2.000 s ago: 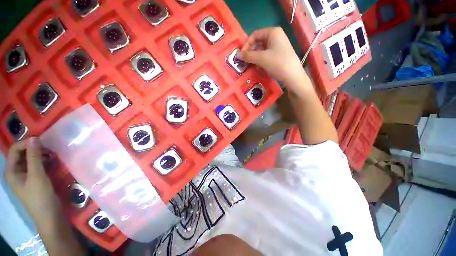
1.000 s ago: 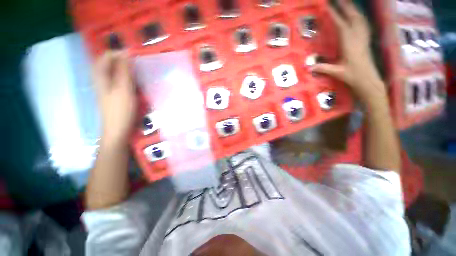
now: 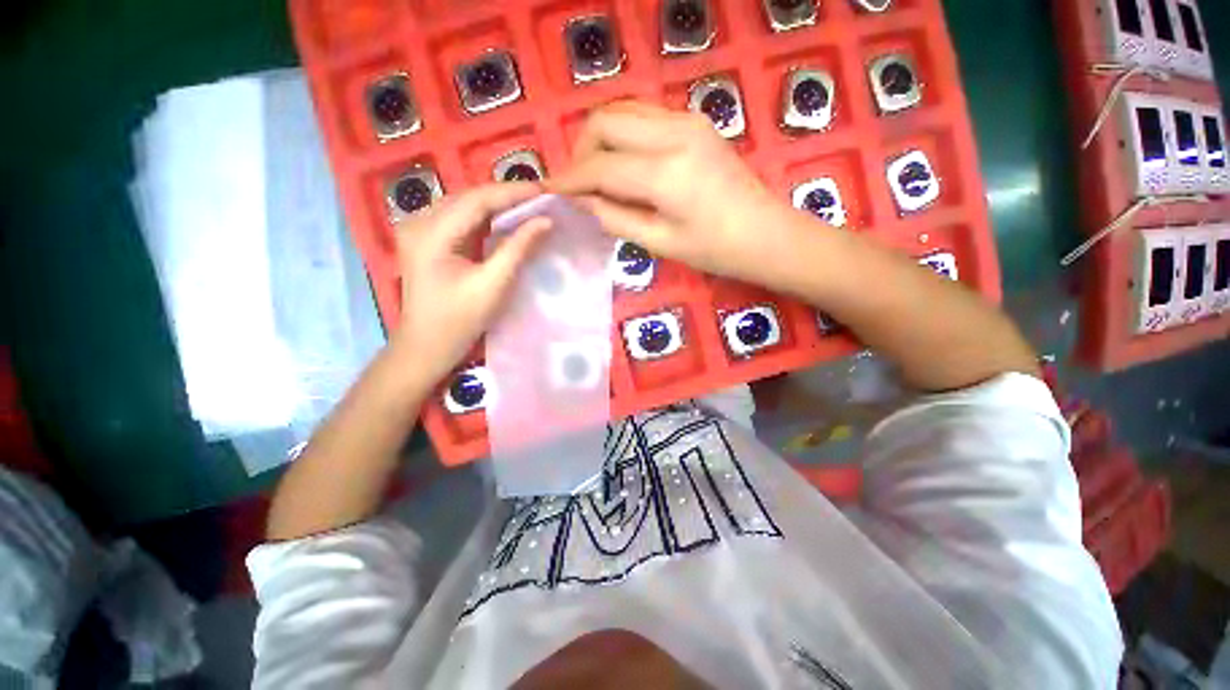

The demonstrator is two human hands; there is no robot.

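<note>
The red parts tray (image 3: 688, 384) lies in front of me, its near edge towards my lap. Square metal-rimmed parts with dark round centres, such as one near the right edge (image 3: 913, 179), sit in its pockets. My left hand (image 3: 452, 263) holds the top end of a translucent sticker sheet (image 3: 553, 391), which hangs down over the tray and hides some pockets. My right hand (image 3: 675, 189) is at the sheet's top edge, its fingertips touching or nearly touching it. Whether it pinches the sheet or a small piece cannot be told. My right forearm covers several pockets.
White translucent sheets (image 3: 250, 256) lie fanned on the dark green bench (image 3: 68, 202) left of the tray. Red holders with white, black-windowed panels (image 3: 1171, 142) stand at the right, a pale cord across them. Plastic bags (image 3: 81, 580) are at the lower left, red trays (image 3: 1126, 512) at the lower right.
My right hand has left the part near the tray's right edge and moved left to the sheet's top. The view has shifted, and the tray appears straighter than in the oldest frame.
</note>
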